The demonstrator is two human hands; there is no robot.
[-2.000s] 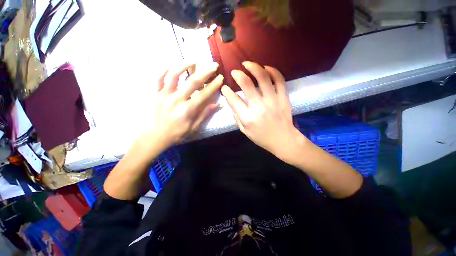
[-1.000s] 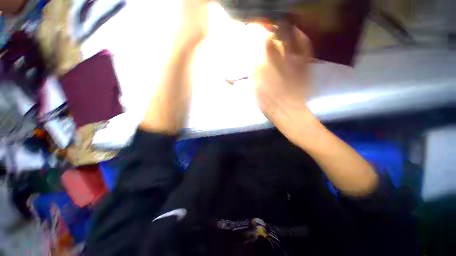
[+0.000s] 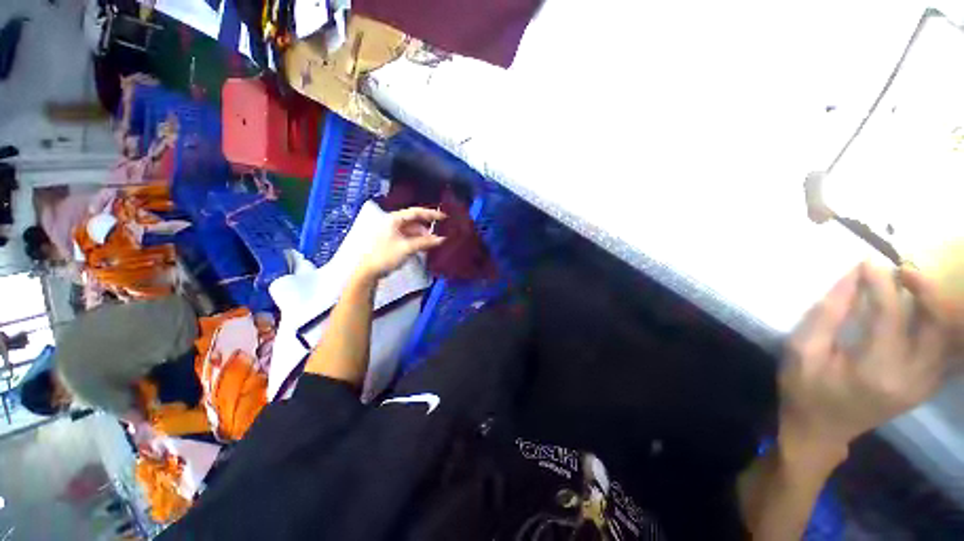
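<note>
My left hand (image 3: pixel 393 245) is low at the left, over a blue crate below the table edge. Its fingers are spread beside dark maroon fabric (image 3: pixel 457 245) in the crate; I see nothing clearly held. My right hand (image 3: pixel 872 354) is blurred at the right, over the table's front edge, fingers bent. A thin dark item (image 3: pixel 867 235) lies by its fingertips; whether they touch it is unclear. A maroon panel (image 3: pixel 465 23) lies at the table's left end. The needle area is out of view.
The white table (image 3: pixel 655 137) glares strongly. Below its edge are a blue crate (image 3: pixel 344 185), a red box (image 3: pixel 259 127) and white sheets (image 3: pixel 365 248). Brown paper (image 3: pixel 344 69) hangs at the table's left end. A person (image 3: pixel 127 343) bends beside orange and pink fabric (image 3: pixel 235 370) at far left.
The view has swung left and down. My left hand has moved from the machine area to the crate below the table. My right hand is away from the large maroon panel, now out of view.
</note>
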